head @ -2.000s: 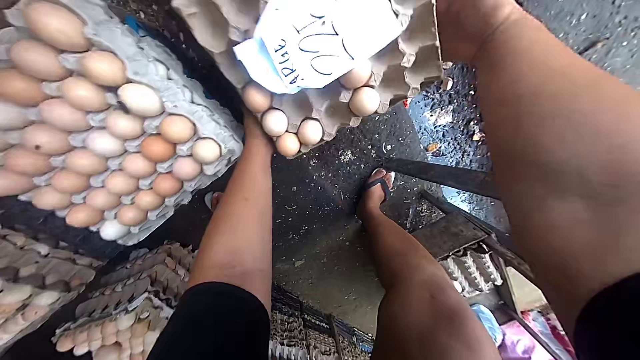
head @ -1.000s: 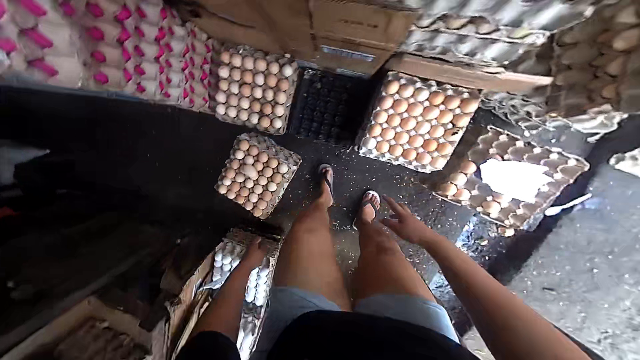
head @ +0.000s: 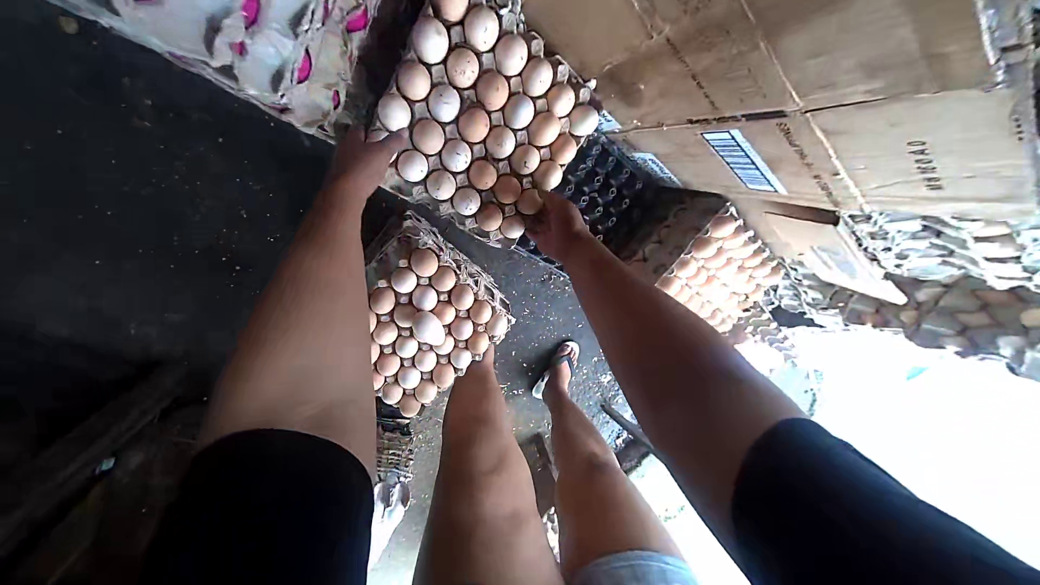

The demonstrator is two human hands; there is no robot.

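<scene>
A cardboard egg tray (head: 416, 193) full of brown and cream eggs is between my two hands at the top centre. My left hand (head: 366, 162) grips its left edge, with the thumb at the rim beside the eggs. At its near right corner, my right hand (head: 559, 227) holds the edge, fingers partly hidden beneath. Whether further trays are under this one I cannot tell. Below it, nearer my legs, a stack of egg trays (head: 497, 299) stands on the floor, its top layer full of eggs, one larger pale egg lying on top.
Black plastic trays (head: 605, 191) lie right of the held tray. Another egg stack (head: 719, 272) stands farther right, beside large cardboard boxes (head: 861, 146). Trays with pink marks (head: 284, 61) are at the upper left. My sandalled foot (head: 561, 370) is on the dark floor.
Both hands were apart from the upper egg stack one second ago; now they are on its tray's edges. The view has swung and moved closer.
</scene>
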